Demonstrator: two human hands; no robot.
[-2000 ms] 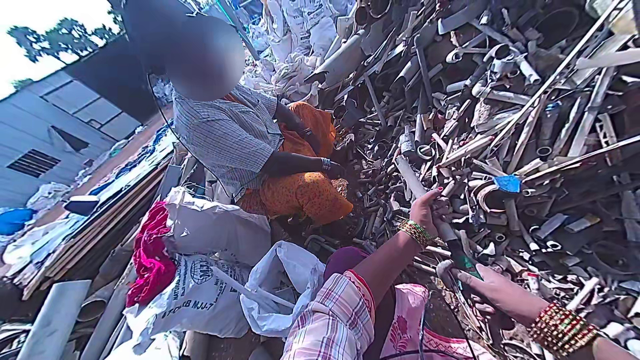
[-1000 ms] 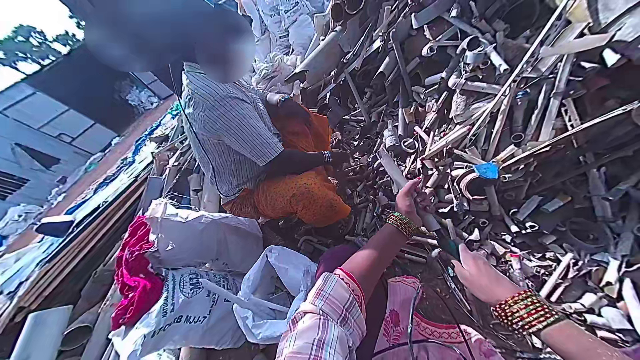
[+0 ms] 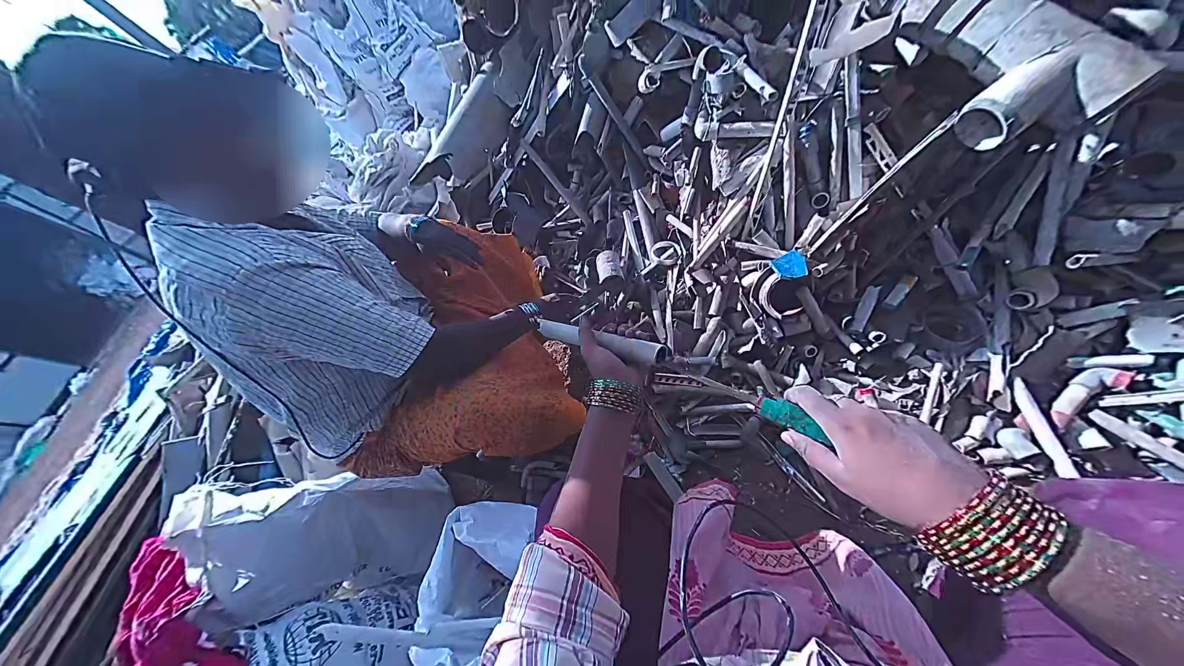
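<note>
My left hand (image 3: 610, 363), with bangles at the wrist, is closed around a pale plastic pipe (image 3: 638, 349) that lies roughly level, its open end to the right. In my right hand (image 3: 879, 453) is the green handle (image 3: 795, 421) of a tool whose thin metal part points left toward the pipe; its tip is hard to make out. A person in a striped shirt (image 3: 296, 314) sits at the left, one hand close to the pipe's far end. Heaped pipe scraps (image 3: 703, 231) lie just beyond my hands.
White woven sacks (image 3: 324, 536) and a pink-red cloth (image 3: 162, 601) lie at lower left. A black cable (image 3: 689, 564) loops over the pink patterned fabric (image 3: 768, 564) below my hands. Large pipe pieces (image 3: 1017, 97) stick out at upper right. A blue scrap (image 3: 790, 265) rests on the heap.
The pipe in my left hand has swung from a steep slant to nearly level, its far end now by the seated person's hand. My right hand and the tool are apart from the pipe.
</note>
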